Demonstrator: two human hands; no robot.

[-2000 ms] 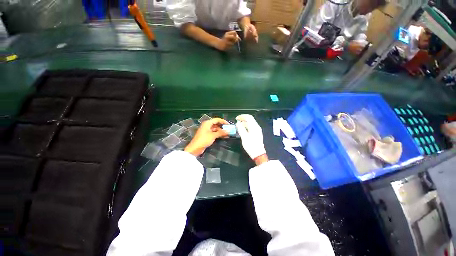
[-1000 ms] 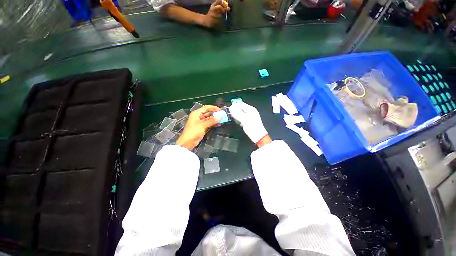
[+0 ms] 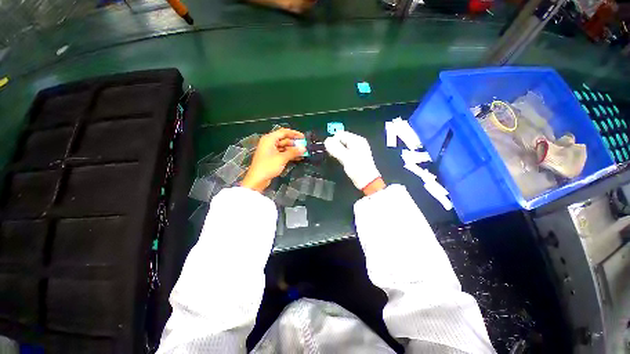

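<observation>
My bare left hand (image 3: 273, 157) pinches a small teal square piece (image 3: 300, 144) between thumb and fingers. My white-gloved right hand (image 3: 354, 157) has its fingertips on a small dark part (image 3: 316, 147) that meets the teal piece; the fingers hide its right end. Another teal piece (image 3: 335, 128) lies on the green bench just beyond the right fingertips. A further teal piece (image 3: 363, 88) lies farther back. Clear square sheets (image 3: 231, 171) lie in a loose pile left of and below my left hand, with a single sheet (image 3: 296, 217) nearer the bench edge.
A black foam tray (image 3: 90, 207) stands at left, with wired units along its right side. White strips (image 3: 427, 181) lie beside a blue tote (image 3: 476, 173) holding clear bags, a yellowish ring and a beige-white lump. Rows of teal pieces (image 3: 608, 124) and a grey machine (image 3: 587, 242) are at right.
The view has tilted down, so the people across the bench have mostly left the picture. The dark part now shows between my hands, and the teal piece beyond my right fingertips is more exposed.
</observation>
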